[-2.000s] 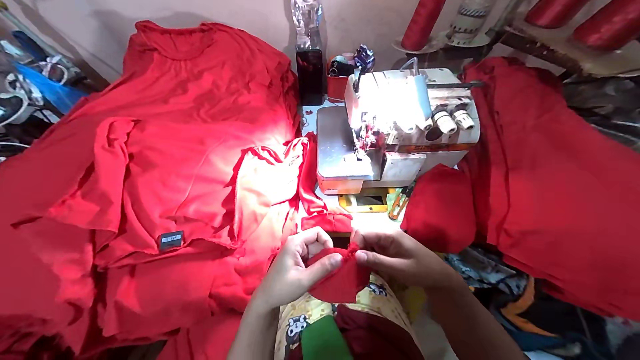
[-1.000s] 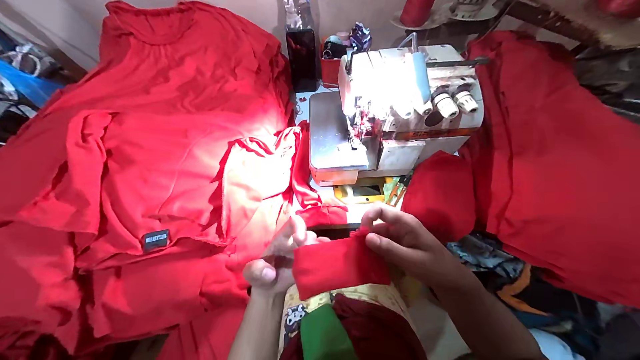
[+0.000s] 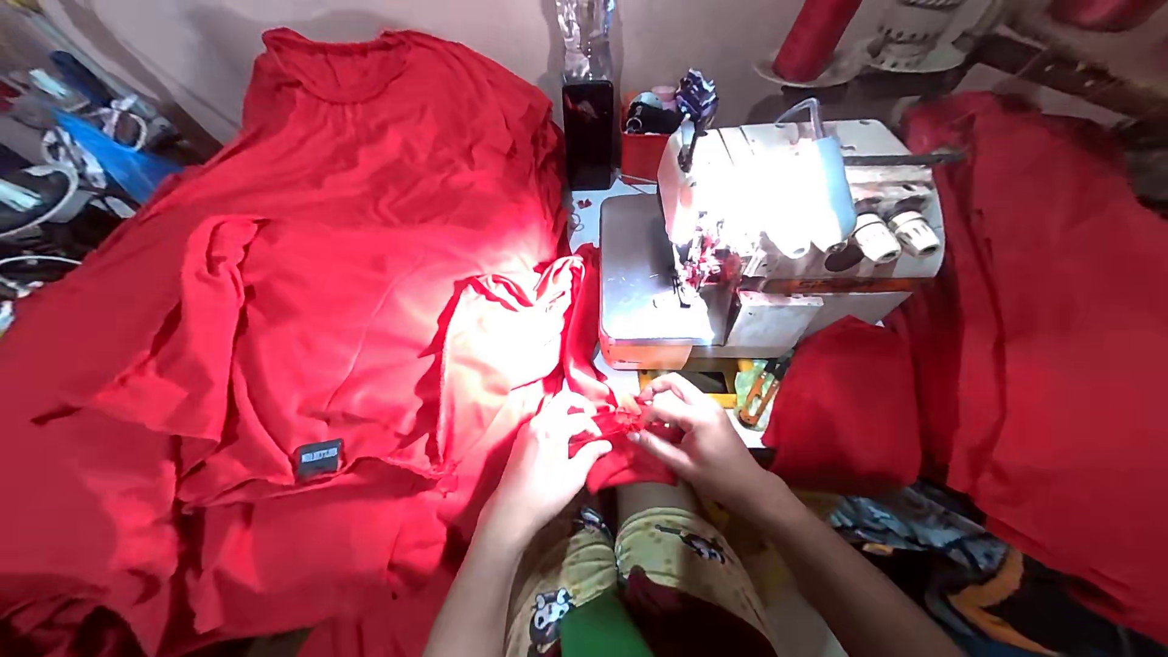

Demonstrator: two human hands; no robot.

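Note:
Between both hands, just in front of the sewing machine, is a small piece of red fabric. My left hand pinches its left edge between thumb and fingers. Its right edge is gripped by my right hand. The fabric hangs over my lap. Behind the hands stands a white overlock sewing machine with its lamp glare over the front and red thread at the needle. Red garments, one bearing a dark label, lie spread to the left, and a strip of red cloth runs beside the machine's plate.
A dark phone leans against a clear bottle at the back, beside a red container of small items. An orange-handled cutter lies below the machine. More red cloth hangs at the right; red thread cones stand behind.
One second ago the red piece was held out flat over the lap; now it is bunched at its top edge between both hands, which have come closer together.

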